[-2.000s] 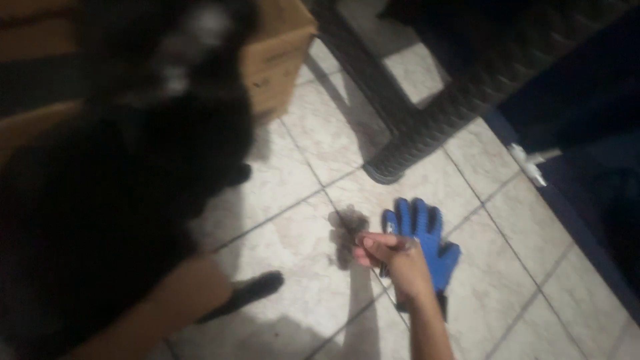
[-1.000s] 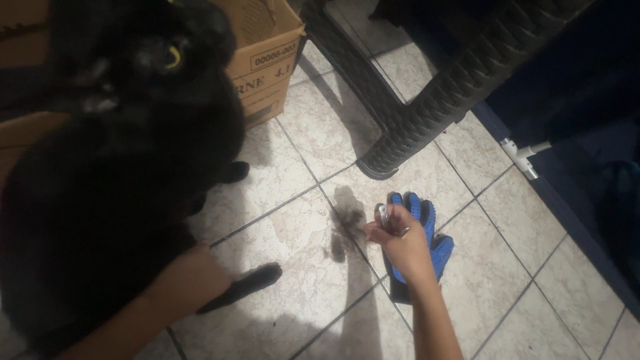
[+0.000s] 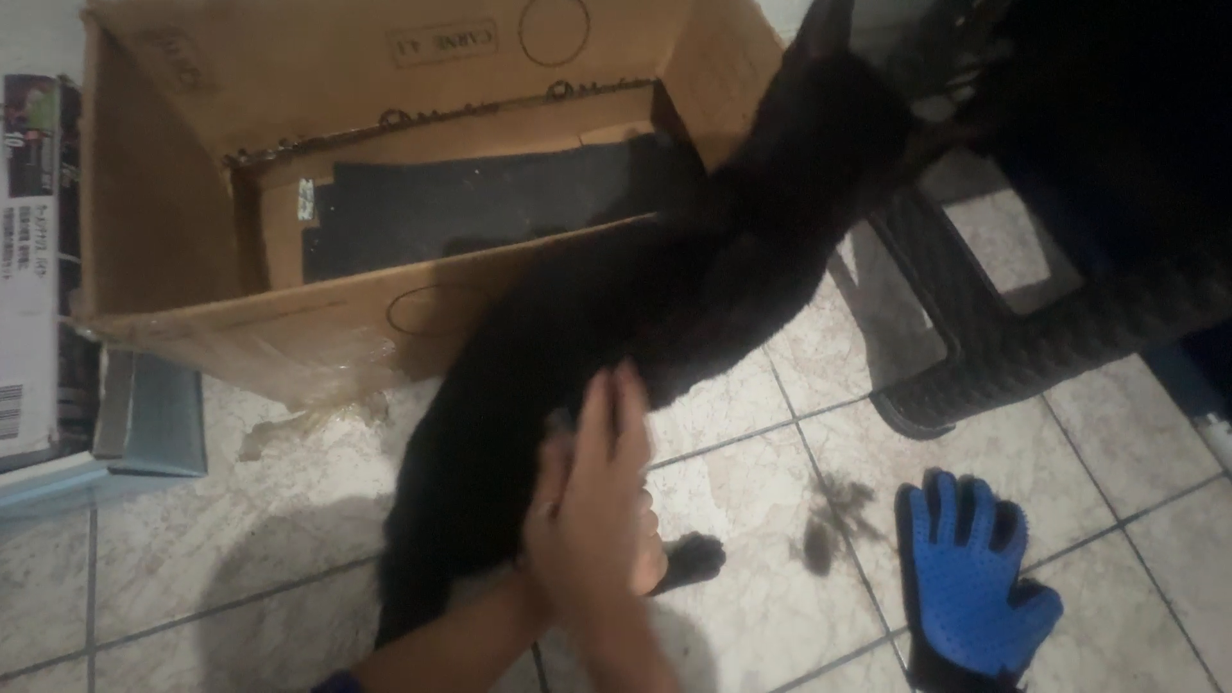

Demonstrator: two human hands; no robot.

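A black cat (image 3: 664,279) stretches from the lower left to the upper right, one paw (image 3: 695,558) on the tiles. My right hand (image 3: 597,472) lies against its flank, fingers extended and blurred. A small greyish object (image 3: 562,421) shows by the thumb, apparently pinched in this hand; its kind is unclear. My left hand (image 3: 650,544) is mostly hidden under the right one; its curled fingertips show close to the cat's body, and their hold is unclear. A blue nubbed grooming glove (image 3: 977,587) lies at the lower right, left of it a clump of dark hair (image 3: 833,525).
An open cardboard box (image 3: 260,332) with a dark panel inside stands behind the cat. Printed packages (image 3: 34,289) are at the left edge. A ridged dark plastic frame (image 3: 1011,356) rests on the tiled floor (image 3: 770,635) at the right.
My right hand has moved from beside the glove and hair clump to the cat's flank, over my left hand. The cat now stretches toward the upper right. The view has shifted left.
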